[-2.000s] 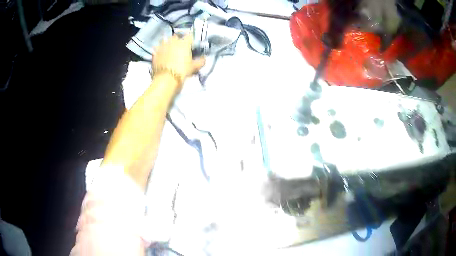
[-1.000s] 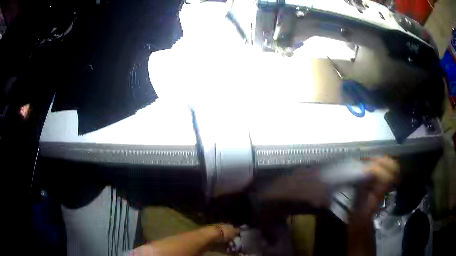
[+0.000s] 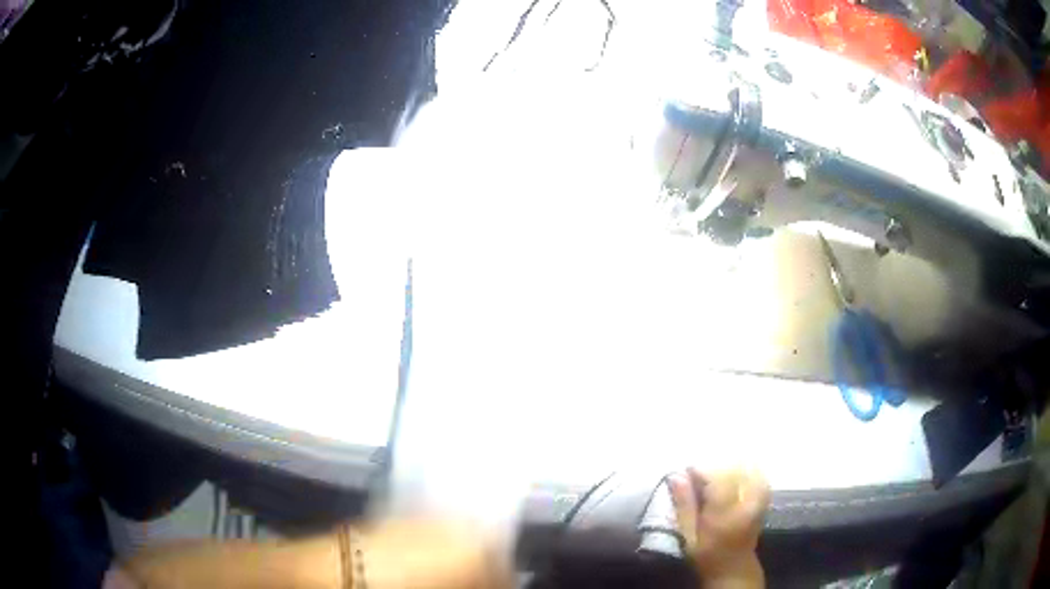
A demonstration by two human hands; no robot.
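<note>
Joined panels (image 3: 461,380), pale with a dark line along the left side, lie over the tabletop to its front edge; bright glare hides most of their surface. My right hand (image 3: 725,518) is closed on a pale and dark edge of this cloth at the front edge. My left hand (image 3: 455,541) is blurred at the bottom, over the lower end of the cloth; its fingers cannot be made out. The sewing machine head (image 3: 720,150) stands right of the cloth. Its needle area is lost in the glare.
Dark cut pieces (image 3: 230,230) are piled at left. Blue-handled scissors (image 3: 858,362) lie on the tan machine bed (image 3: 806,311) at right. A small dark piece (image 3: 958,437) lies near the right front edge. Red plastic (image 3: 852,35) is behind the machine.
The pale cloth, earlier hanging over the front edge as a narrow strip, now spreads wider there. Both hands have come up to the table edge, my right hand moving left.
</note>
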